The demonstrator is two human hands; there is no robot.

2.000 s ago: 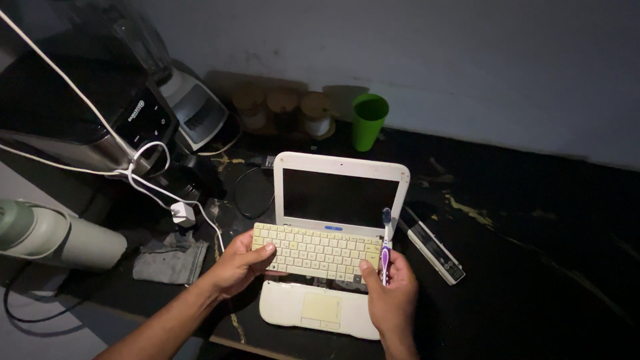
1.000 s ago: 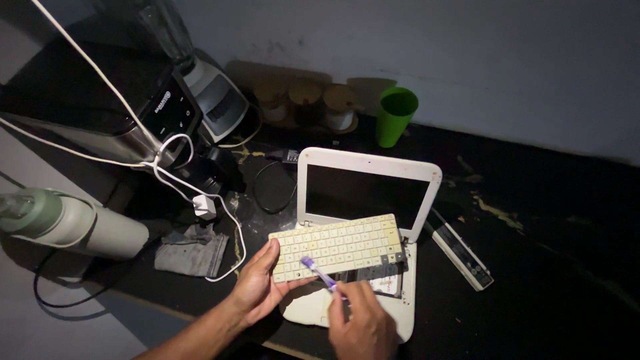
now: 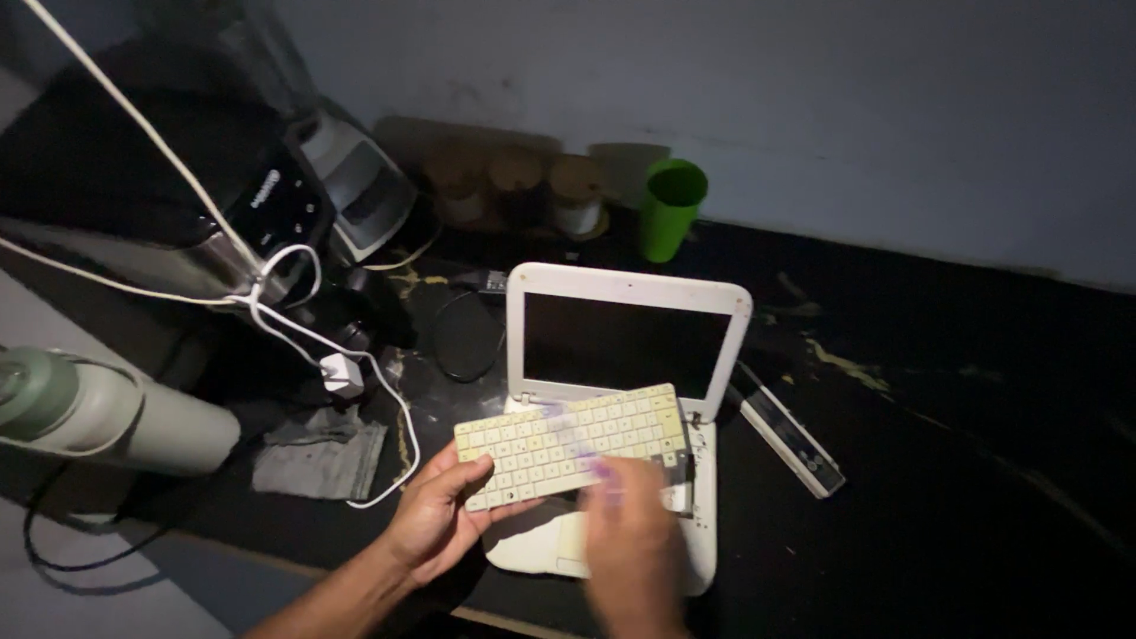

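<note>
A yellowed white laptop keyboard (image 3: 568, 448) is held at its left end by my left hand (image 3: 448, 501), thumb on top and fingers beneath. My right hand (image 3: 630, 541), blurred by motion, grips a purple and white toothbrush (image 3: 603, 470) over the keyboard's lower right part; the brush head is too blurred to make out. Below the keyboard lies the open white laptop (image 3: 701, 524), its dark screen (image 3: 626, 342) raised behind and its keyboard bay partly uncovered.
A laptop battery (image 3: 790, 435) lies right of the laptop. Behind stand a green cup (image 3: 673, 211) and lidded jars (image 3: 577, 195). At left are a grey cloth (image 3: 319, 454), a white charger (image 3: 341, 374) with its cable, a bottle (image 3: 124, 413), a black appliance (image 3: 151, 151) and a blender base (image 3: 359, 186).
The keyboard, held in both hands two seconds ago, is now in my left hand alone. My right hand has brought the toothbrush over the keys, and it is blurred now.
</note>
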